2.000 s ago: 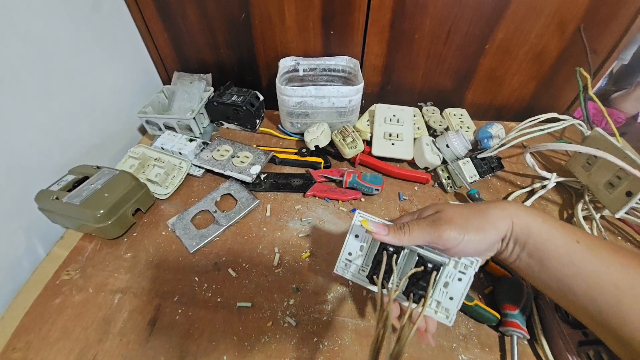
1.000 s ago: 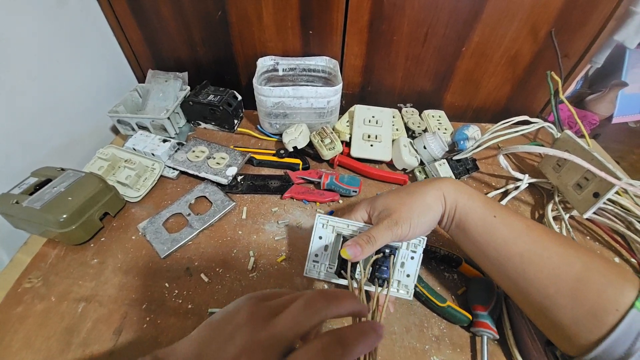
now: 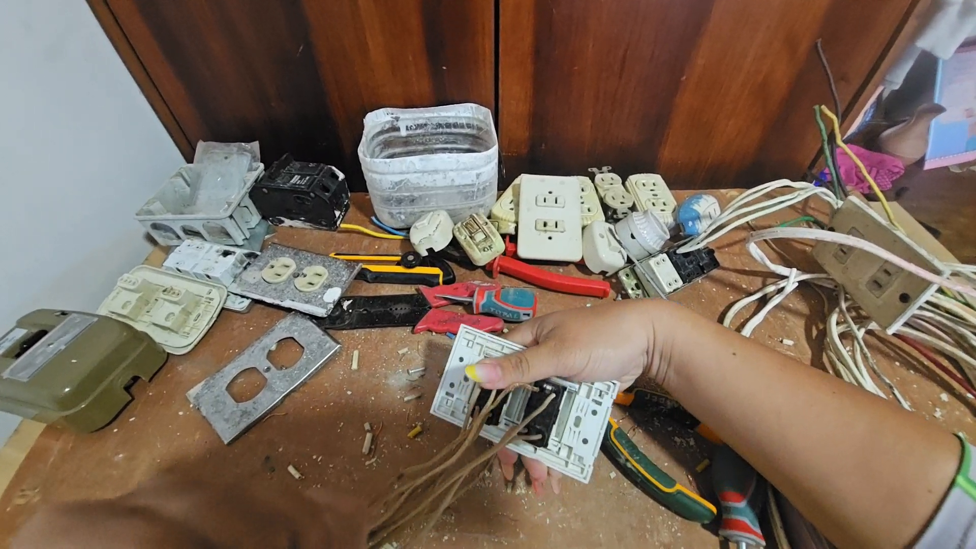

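My right hand [image 3: 568,347] grips a white plastic wall plate [image 3: 583,431] by its upper edge, thumb on the back face and fingertips showing below it. The back faces me, with black wiring devices [image 3: 545,415] set in it. Several brown wires [image 3: 450,465] run from these down to the lower left. At the bottom left my left hand [image 3: 252,511] is dark and blurred, close to the wires' lower ends; whether it holds them is not clear. A grey metal outlet cover [image 3: 267,374] lies left of the plate.
Behind stand a clear plastic container [image 3: 427,171], several outlets and a black circuit breaker [image 3: 301,191]. Red-handled pliers [image 3: 549,278], a utility knife [image 3: 393,267] and a small screwdriver [image 3: 503,301] lie mid-table. An olive case [image 3: 76,370] is at left, tangled cables [image 3: 839,335] at right. Debris dots the table.
Two seconds ago my left hand was out of view; it came in from the bottom a second ago and is now lower left. My right hand has kept hold of the wall plate.
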